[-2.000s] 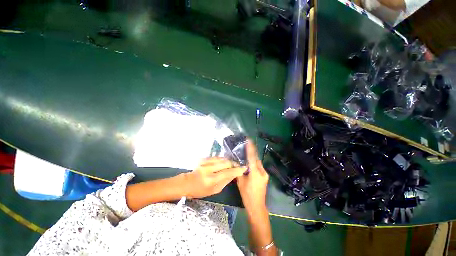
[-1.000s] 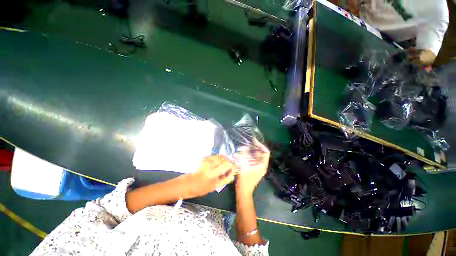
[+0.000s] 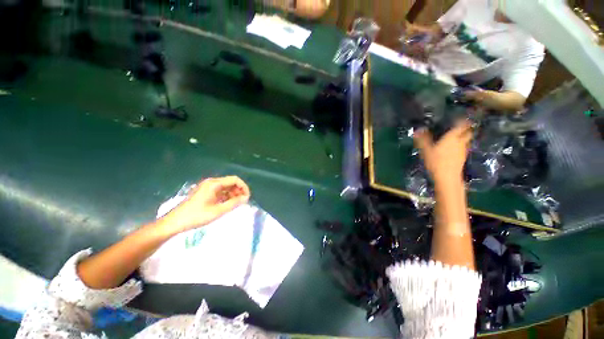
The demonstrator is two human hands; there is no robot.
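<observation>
My left hand [image 3: 222,193] is over the far edge of the white stack [image 3: 192,261], fingers curled; whether it grips film there is unclear. A white sheet or bag [image 3: 275,255] lies skewed at the stack's right side. My right hand [image 3: 445,151] is stretched over the raised green board [image 3: 391,139], fingers spread and a little blurred. Bagged adapters [image 3: 493,155] in shiny film lie around and beyond it. The pile of unbagged black adapters [image 3: 371,258] lies below the board, partly hidden by my right forearm.
A conveyor [image 3: 218,126] carries scattered adapters and cords beyond the near table. A bluish tube-like divider [image 3: 352,132] runs beside the board. Another person [image 3: 497,53] reaches in at the board's far side. White paper [image 3: 278,31] lies at the far edge.
My hands have parted: the right moved up and right from the stack to the raised board, the left moved left. The bag handled between them has left that spot. The view has shifted.
</observation>
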